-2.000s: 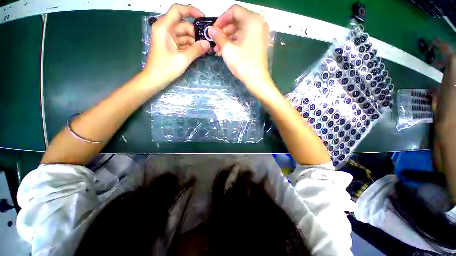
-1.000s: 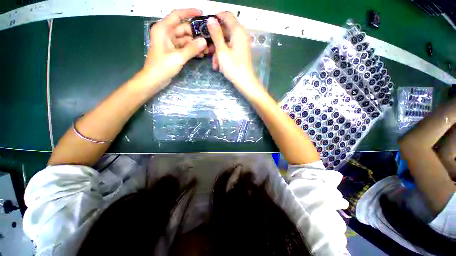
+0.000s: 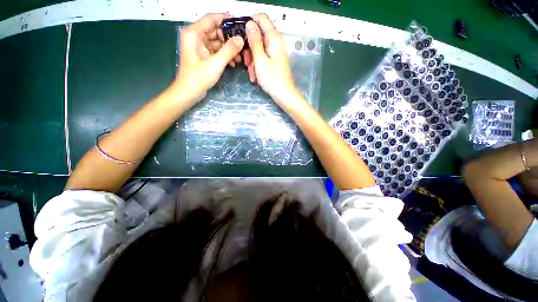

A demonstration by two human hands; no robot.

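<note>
A small black glossy housing [image 3: 235, 25] is held between both hands above the far part of the clear blister tray [image 3: 248, 133]. My left hand [image 3: 207, 48] grips its left side, with the thumb on its near face. My right hand [image 3: 264, 50] holds its right side, with fingertips against the face. The fingers hide much of the housing, and I cannot tell if a separate lens part is under them. The tray is shiny and crinkled, with a few dark rounds near its far right corner.
Full lens-part sheets [image 3: 407, 112] lie tilted at the right. A smaller sheet [image 3: 493, 122] lies farther right, beside a coworker's bent arm [image 3: 498, 183]. A white curved strip [image 3: 330, 29] crosses behind the tray. Black units [image 3: 461, 29] sit beyond it. A grey-white box [image 3: 15, 253] is at lower left.
The pale ring seen at my right fingertips two seconds ago no longer shows. My right fingers have moved onto the housing. The units beyond the strip have shifted right. The coworker's arm has moved.
</note>
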